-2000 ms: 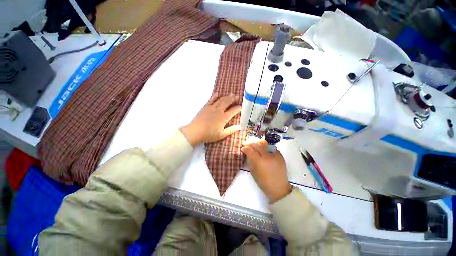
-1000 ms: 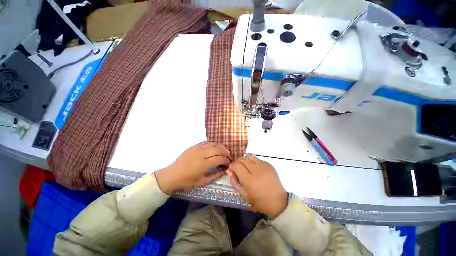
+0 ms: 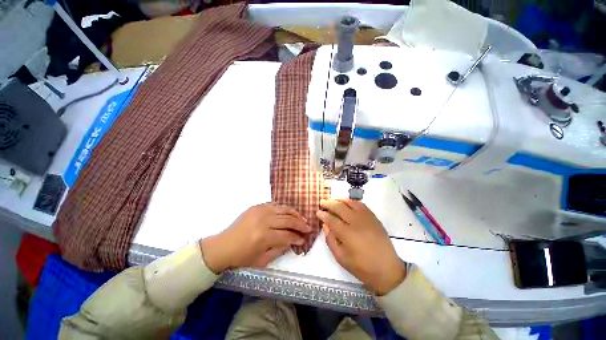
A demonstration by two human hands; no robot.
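The brown-red checked strip (image 3: 290, 133) lies along the left end of the white sewing machine head (image 3: 412, 99), its near part lit beside the presser foot (image 3: 337, 172). My left hand (image 3: 259, 234) holds the strip's near end from the left, its fingertips on the cloth. My right hand (image 3: 359, 238) pinches the strip's right edge just in front of the presser foot. The strip's tip shows between my hands, over the white table. Whether the needle is in the cloth cannot be told.
A thick stack of checked strips (image 3: 126, 153) lies to the left. Snips (image 3: 425, 218) lie right of the needle. A black phone (image 3: 549, 263) lies at the right table edge. A second machine (image 3: 100, 133) stands at far left. Blue crates are below the table.
Since two seconds ago, both hands have moved toward the table's front edge. Since one second ago, the right hand has shifted right and the strip's tip has come into view between the hands.
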